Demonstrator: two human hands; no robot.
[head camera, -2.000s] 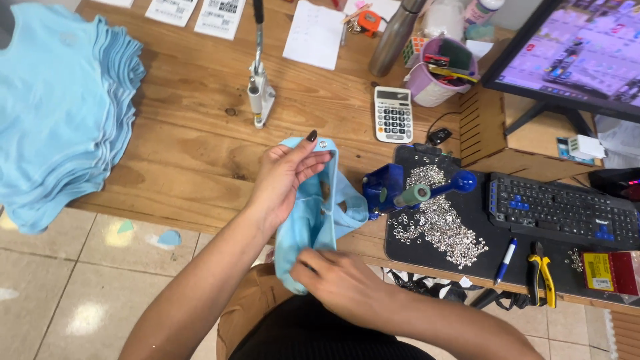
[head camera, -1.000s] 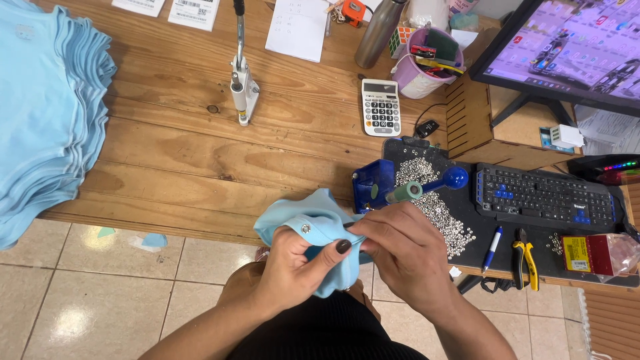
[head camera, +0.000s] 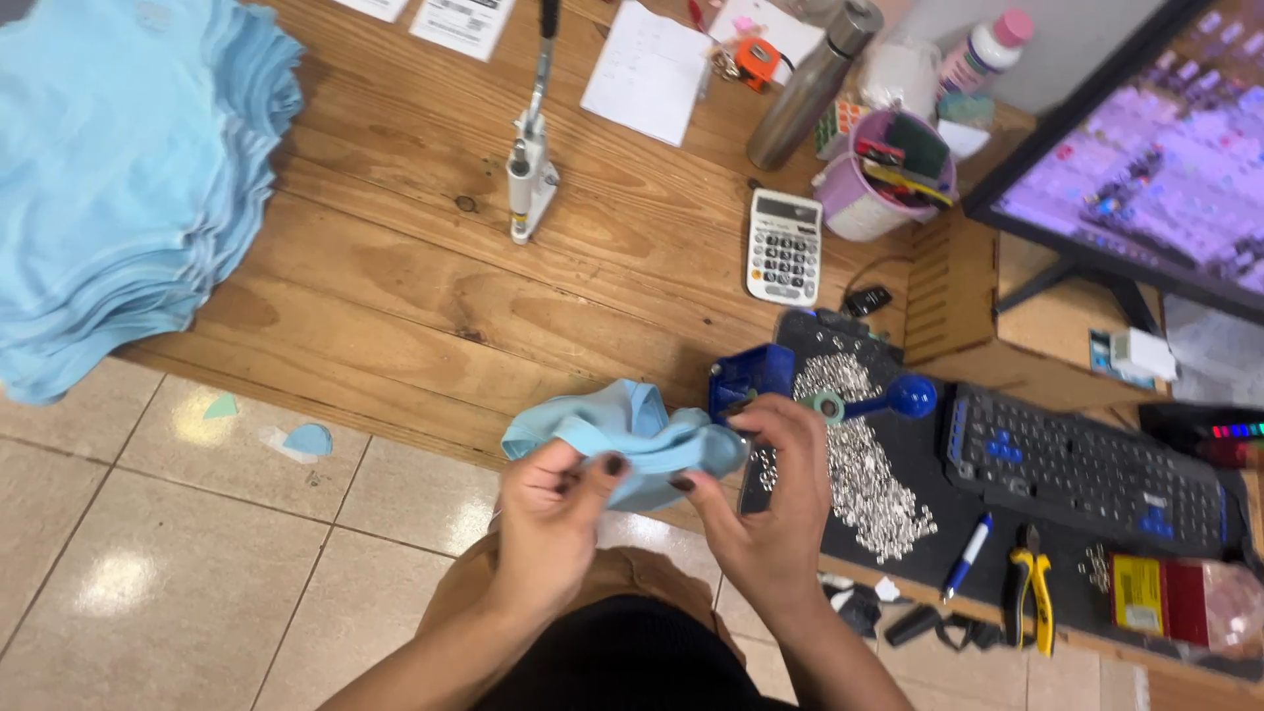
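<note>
A light blue fabric garment (head camera: 632, 439) is held over the front edge of the wooden table, somewhat blurred. My left hand (head camera: 553, 513) pinches its near edge between thumb and fingers. At the garment's right end is my right hand (head camera: 775, 479), thumb and fingers spread around the cloth; whether they grip it cannot be told. Just beyond my right fingers sits a blue hand-operated device (head camera: 750, 375) with a round-knobbed lever (head camera: 910, 396). Small silvery metal pieces (head camera: 869, 484) lie heaped on a black mat beside it.
Stacked light blue garments (head camera: 118, 178) cover the table's left end. A white hand press (head camera: 530, 183) stands mid-table. Farther right are a calculator (head camera: 785, 247), steel bottle (head camera: 815, 84), purple bucket (head camera: 884, 188), keyboard (head camera: 1086, 469) and monitor (head camera: 1155, 148). A pen (head camera: 968, 558) and yellow-handled pliers (head camera: 1032, 592) lie near the front edge.
Both hands were close together on the garment a second ago; now they are apart, with the right hand toward the cloth's right end near the blue device.
</note>
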